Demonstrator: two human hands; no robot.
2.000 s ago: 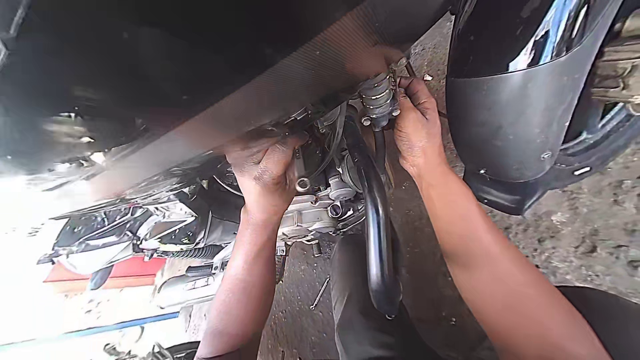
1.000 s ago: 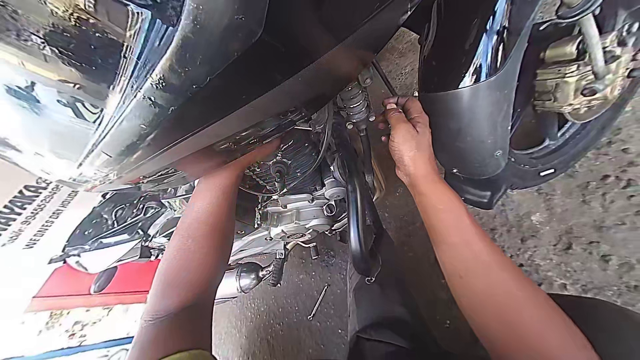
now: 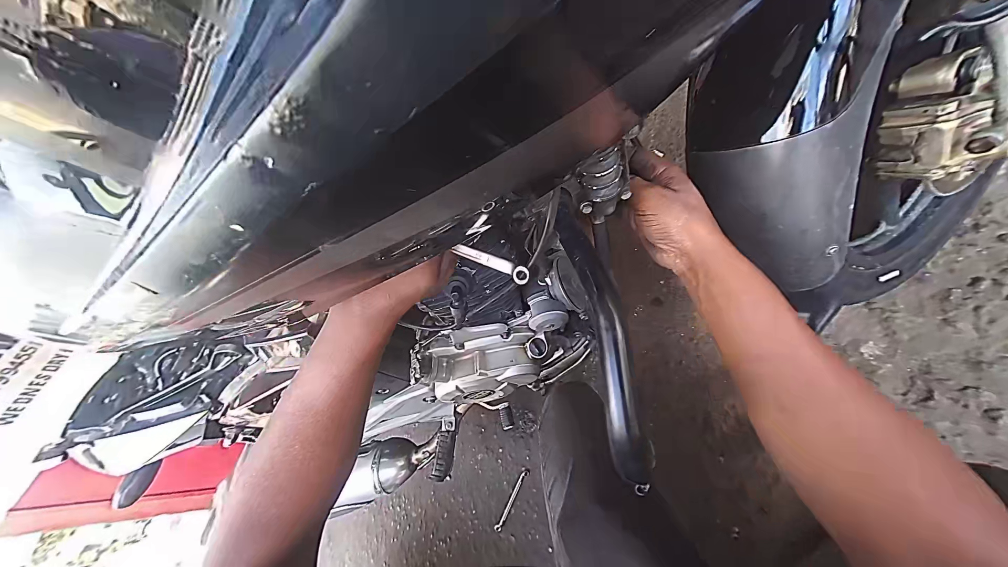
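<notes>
My left hand (image 3: 431, 279) is partly under the black motorcycle fairing (image 3: 441, 134), gripping a chrome combination wrench (image 3: 492, 262) whose ring end points right, above the engine. Most of its fingers are hidden by the fairing. Beside a finned metal part (image 3: 600, 177) at the front of the frame is my right hand (image 3: 665, 206). Its fingertips are behind that part and the fairing edge, so what they touch cannot be told. Below lies the engine's silver side cover (image 3: 480, 364), with a black crash-guard tube (image 3: 618, 362) to its right.
The front mudguard (image 3: 776, 205) and brake caliper (image 3: 929, 126) are at the right. Another wrench (image 3: 513, 500) lies on the ground beside my leg (image 3: 583, 472). An exhaust silencer (image 3: 386, 466), a footrest (image 3: 445, 453) and a red panel (image 3: 126, 484) are at the lower left.
A wrench now shows at my left hand, which was bare of any visible tool one second ago. My right hand has moved from the mudguard's edge back beside the finned part.
</notes>
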